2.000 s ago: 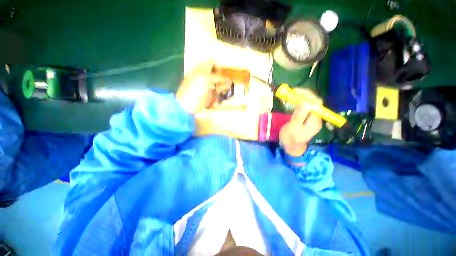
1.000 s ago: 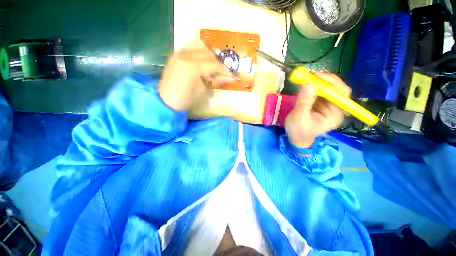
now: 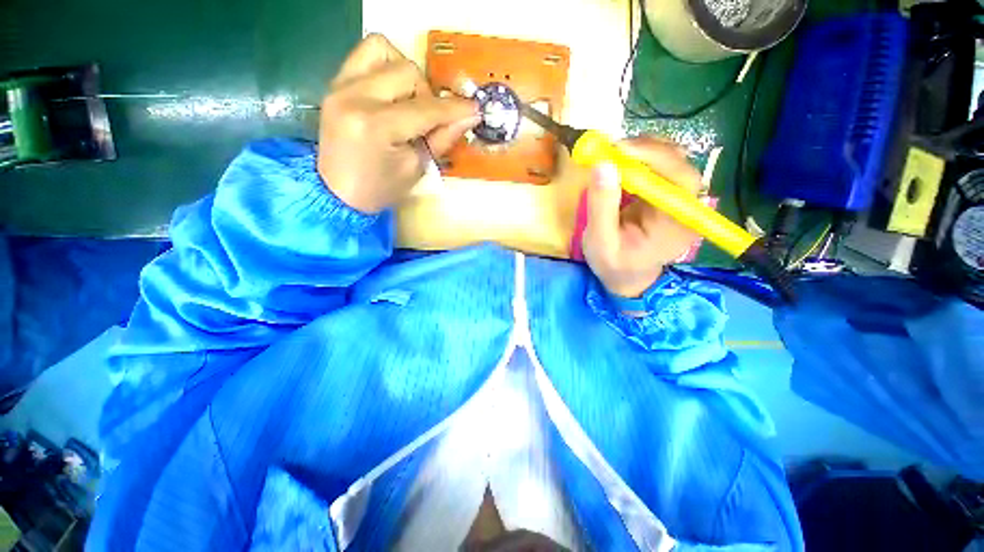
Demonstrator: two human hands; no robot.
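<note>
A round dark circuit board with a pale centre (image 3: 499, 112) sits on the orange-brown square jig (image 3: 458, 61), which lies on the cream work board (image 3: 429, 228). My left hand (image 3: 380, 126) is at the left of the disc, its thumb and forefinger pinched at the disc's left rim; thin solder wire (image 3: 259, 104) runs to it from the left. My right hand (image 3: 645, 216) holds the yellow-handled soldering iron (image 3: 671, 201) like a pen. The iron's metal barrel points left, with its tip at the disc's upper right edge. A pink block (image 3: 584, 229) is partly hidden by my right hand.
A green solder spool (image 3: 32, 121) stands far left. A round metal tub of wire wool (image 3: 707, 15) is at the top. At right are a blue box (image 3: 836, 113), a yellow square piece (image 3: 916, 192) and a black fan (image 3: 968, 239). Black cables lie near the box.
The iron and my right hand have moved left, bringing the tip to the disc. My left hand has come off the jig's lower left and now pinches at the disc's rim. The view has shifted.
</note>
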